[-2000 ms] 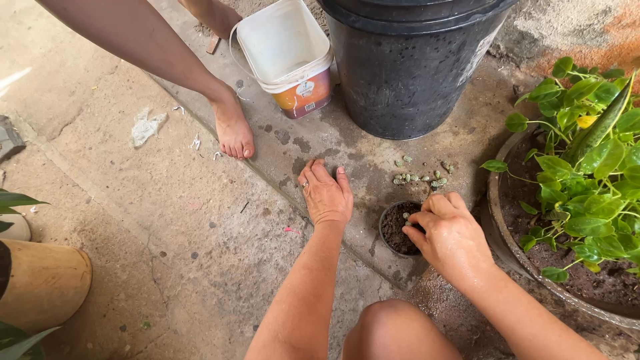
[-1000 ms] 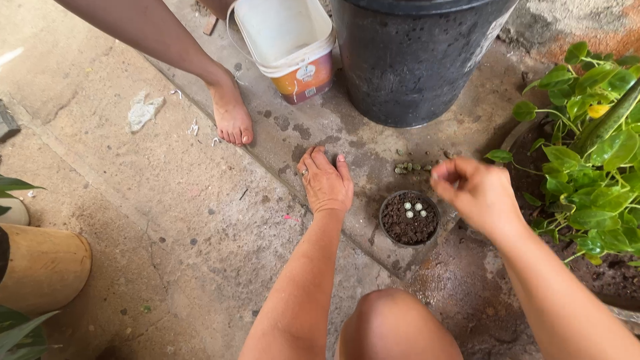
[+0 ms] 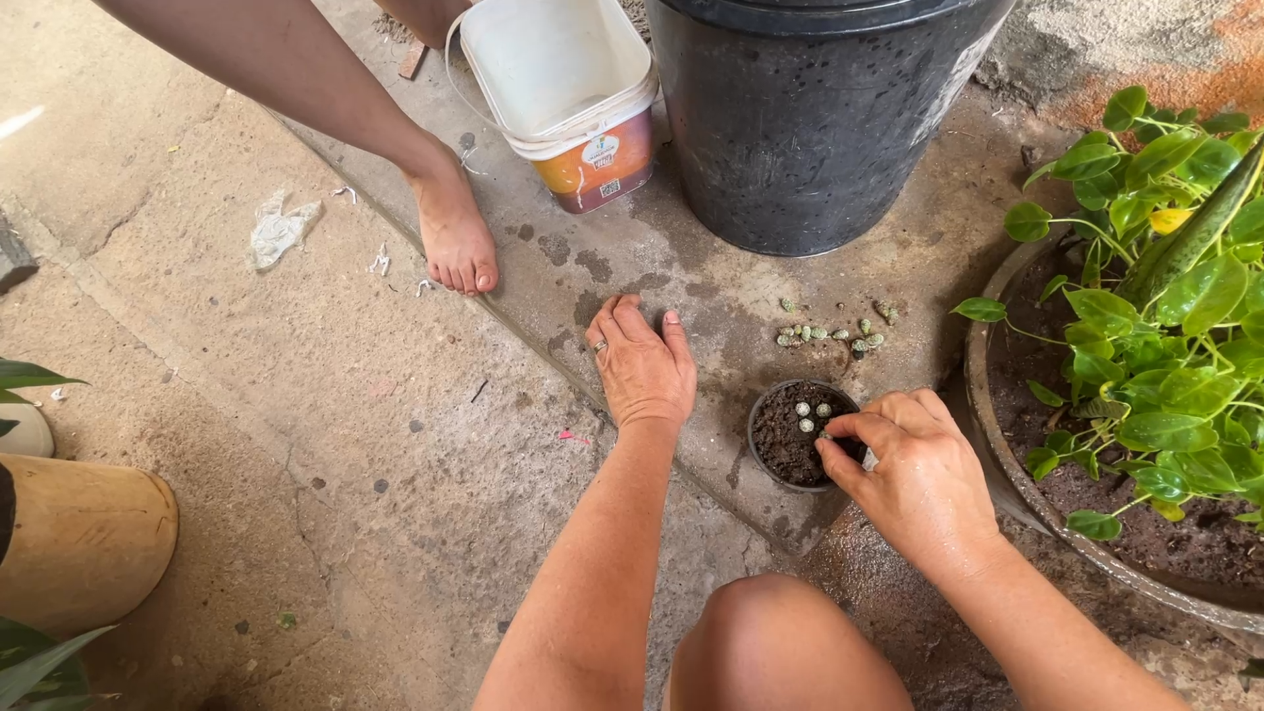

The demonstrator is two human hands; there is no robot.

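A small round pot of dark soil [image 3: 780,446] stands on the concrete, with several pale green cactus offsets [image 3: 806,425] set in its soil. Over the pot's right side is my right hand [image 3: 913,474], thumb and forefinger pinched on a small cactus offset [image 3: 826,434] at the soil; their tips mostly cover it. My left hand [image 3: 644,370] rests palm down on the concrete left of the pot, fingers apart and holding nothing. Beyond the pot, more small cactus pieces [image 3: 815,333] lie loose on the concrete in an uneven row.
A black plastic bucket [image 3: 790,128] and a white tub with a printed side [image 3: 602,163] stand at the back. Another person's bare foot [image 3: 456,232] is beside the tub. A large planter with leafy plants [image 3: 997,434] stands at right, a tan pot [image 3: 94,533] at left.
My right hand was right of the pot and above the ground a second ago; it has moved left and down to the soil. My left hand has stayed on the concrete.
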